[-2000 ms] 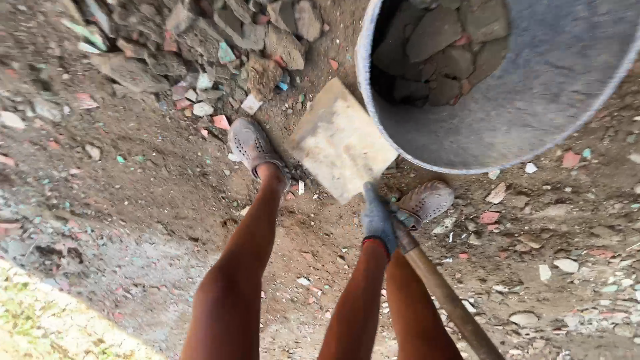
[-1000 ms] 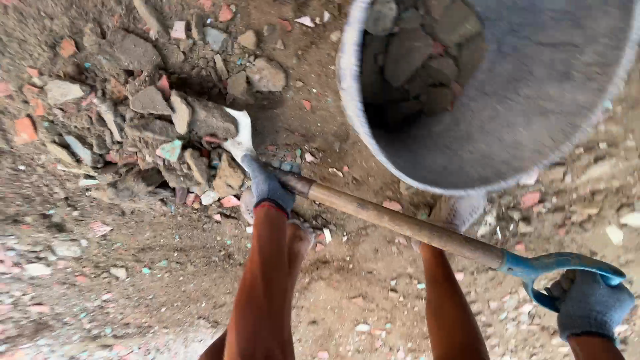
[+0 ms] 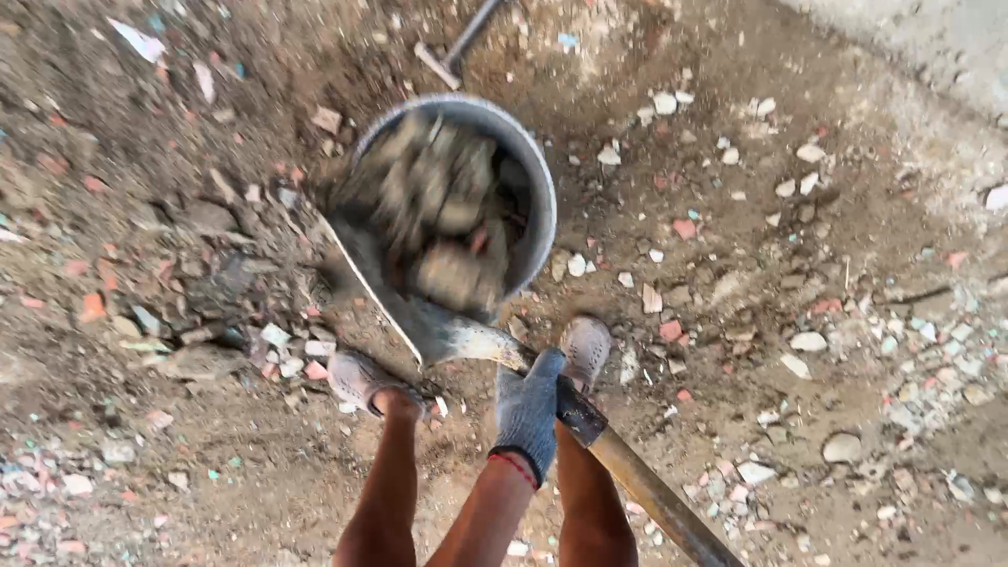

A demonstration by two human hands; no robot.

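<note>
My left hand [image 3: 529,409], in a grey knit glove with a red-edged cuff, grips the lower shaft of a shovel [image 3: 654,488] near its metal socket. The shovel's blade [image 3: 374,291] is tilted on its side at the near left rim of a round grey bucket [image 3: 543,213]. Blurred rubble [image 3: 441,197] tumbles off the blade into the bucket, among stone pieces. My right hand is out of view, as is the upper end of the shaft.
A heap of broken stone and tile [image 3: 205,315] lies left of the bucket. Beyond the bucket is a metal tool with a crosspiece [image 3: 441,64]. My feet in perforated clogs [image 3: 587,346] stand on the near side. A concrete edge [image 3: 906,63] shows at upper right.
The shovel blade has moved from the rubble heap to the bucket, and rubble now falls from it. My right hand, earlier on the blue handle, has left view. The view has shifted strongly.
</note>
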